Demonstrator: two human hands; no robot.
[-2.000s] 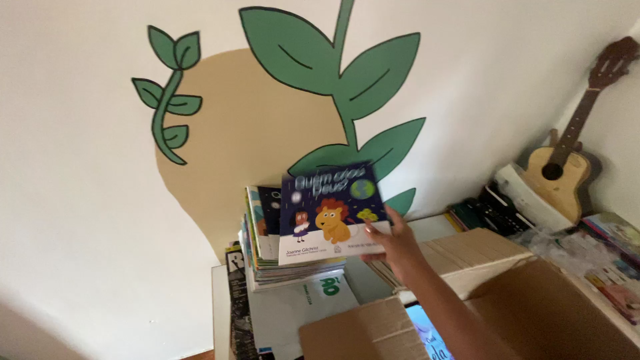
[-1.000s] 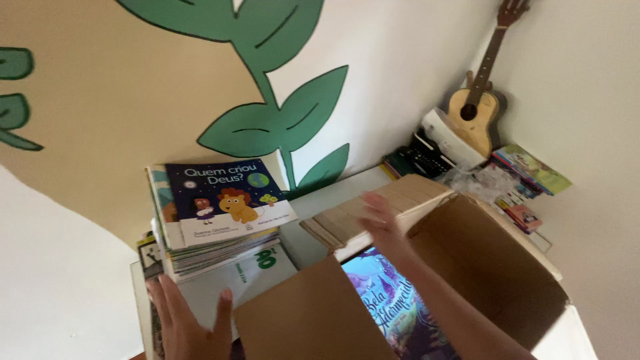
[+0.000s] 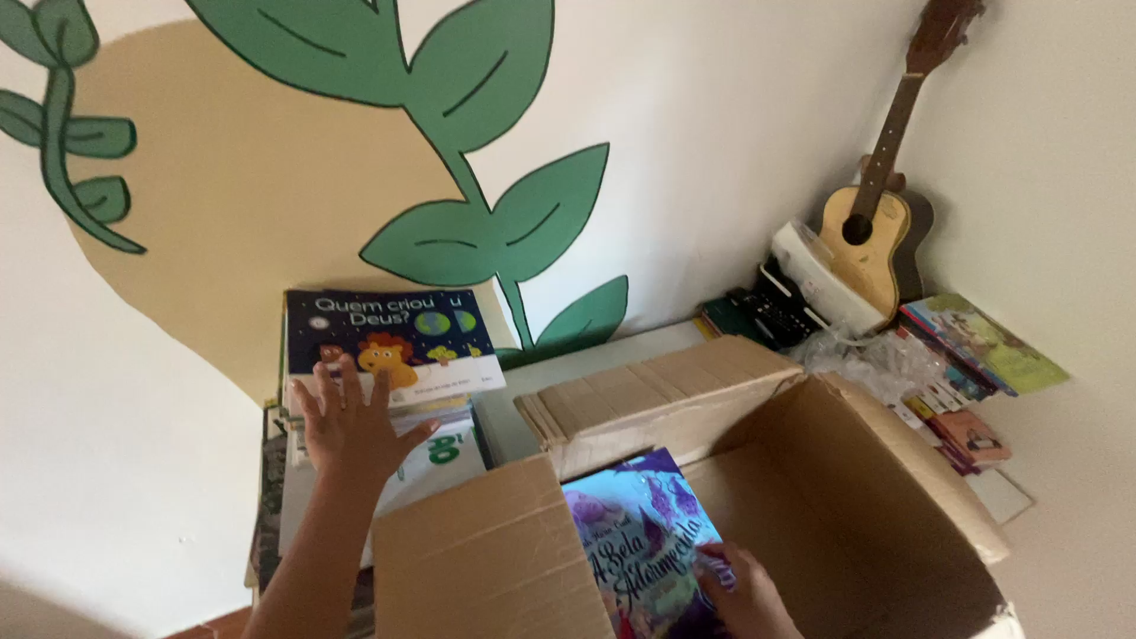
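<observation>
My left hand (image 3: pixel 351 426), fingers spread, is over the front edge of a dark blue children's book (image 3: pixel 399 333) with a lion on its cover; whether it presses on the book I cannot tell. That book lies on top of a stack of thin books (image 3: pixel 444 413). Inside an open cardboard box (image 3: pixel 799 479), toward its left side, is a purple and blue picture book (image 3: pixel 643 541). My right hand (image 3: pixel 741 586) has its fingers curled at the right edge of this book, and the grip itself is partly hidden.
Flaps (image 3: pixel 484 555) of the box stand out toward the stack. Behind the box runs a light tabletop (image 3: pixel 612 351). At the back right are a small guitar (image 3: pixel 865 231), a white container (image 3: pixel 825 280), crumpled clear plastic (image 3: pixel 874 364) and several colourful books (image 3: pixel 985 342).
Two seconds ago a hand held the lion book at the stack; now it lies on top. My left hand has moved onto it, and my right hand has gone down to the purple book in the box.
</observation>
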